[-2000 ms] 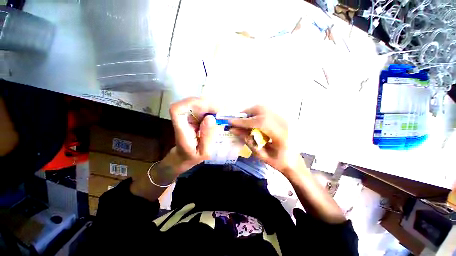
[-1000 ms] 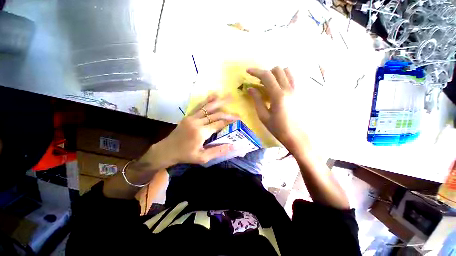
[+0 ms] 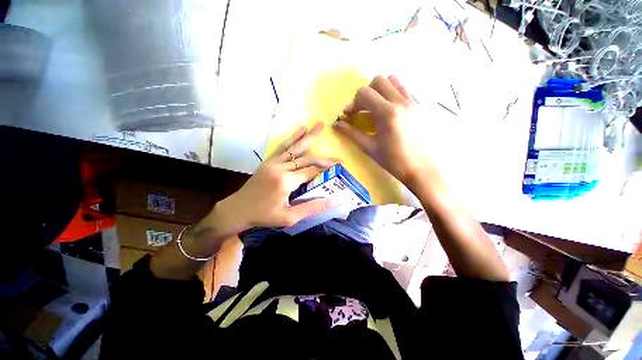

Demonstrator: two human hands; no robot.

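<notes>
A small blue-and-white retail box [image 3: 336,191] lies at the lap by the table's front edge, tilted, blue end up. My left hand [image 3: 271,186] holds it, thumb along its near face and fingers spread over its far side onto the yellow sheet [image 3: 327,95]. My right hand [image 3: 380,119] is above the yellow sheet, thumb and forefinger pinched together at a tiny dark thing on or just over it. What that thing is cannot be told. The bright glare washes out part of the sheet.
A row of blue-edged retail boxes [image 3: 565,140] stands on the table at right. A cable pile [image 3: 598,42] lies behind it. Clear plastic trays [image 3: 151,70] are at left. Thin dark strands [image 3: 274,90] are scattered. Labelled brown cartons [image 3: 165,204] are stacked below the table at left.
My hands have parted from their close hold at the lap. The box now rests under my left hand. My right hand has moved forward over the yellow sheet and its fingertips have closed.
</notes>
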